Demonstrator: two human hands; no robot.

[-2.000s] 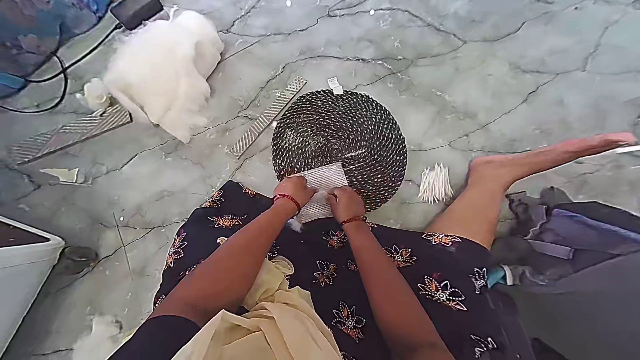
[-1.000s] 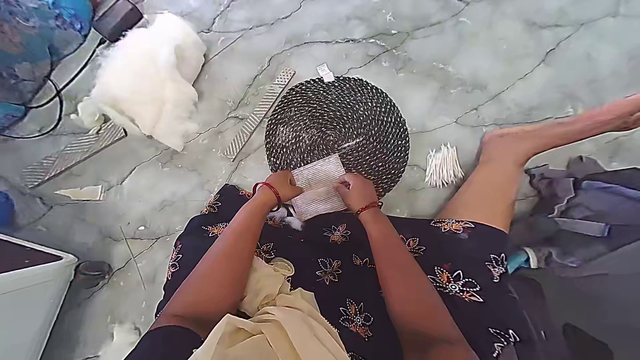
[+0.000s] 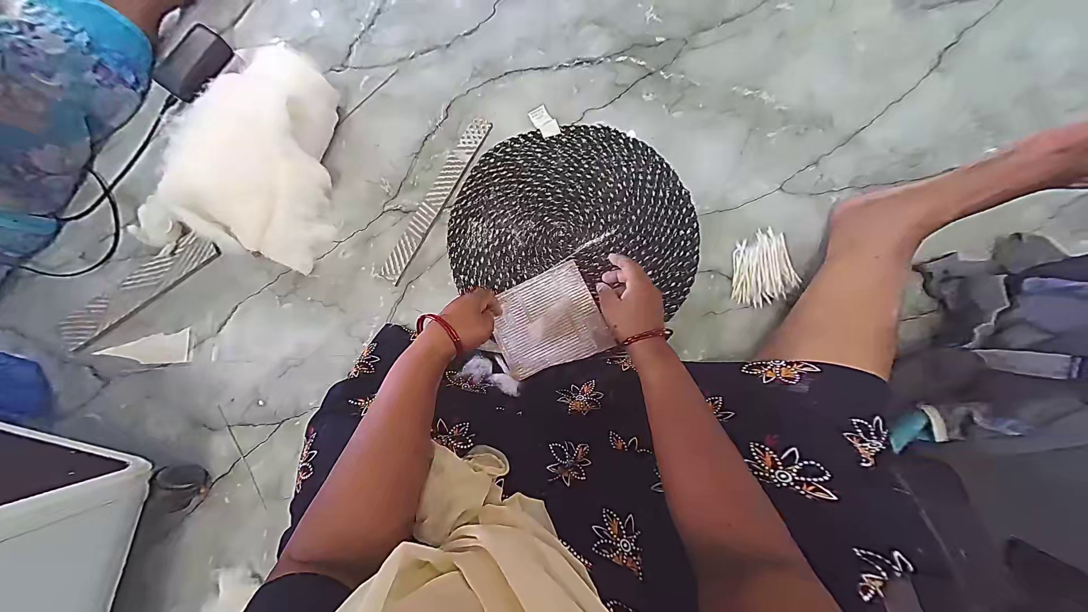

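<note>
A striped, pale square piece (image 3: 552, 319) lies tilted over the near edge of a round black-and-white woven mat (image 3: 569, 195). My left hand (image 3: 473, 319) grips its left edge between thumb and fingers. My right hand (image 3: 631, 297) is at its upper right corner, fingers curled and raised; whether it holds a thin strand there I cannot tell. Small tufts of white fibre (image 3: 489, 374) rest on the dark floral cloth over my lap, just below the piece. A bundle of thin white sticks (image 3: 763, 268) lies on the floor right of the mat.
White fluffy fibre (image 3: 251, 157) lies at the upper left beside a black adapter (image 3: 194, 61) with a cable. Striped strips (image 3: 435, 200) lie on the marbled floor. A white container (image 3: 76, 518) stands at the lower left. Dark cloths (image 3: 1020, 340) lie right; another person's patterned clothing (image 3: 64, 110) shows upper left.
My right hand has moved up and right from the square piece's middle to its upper right corner. More of the piece's face shows than two seconds ago.
</note>
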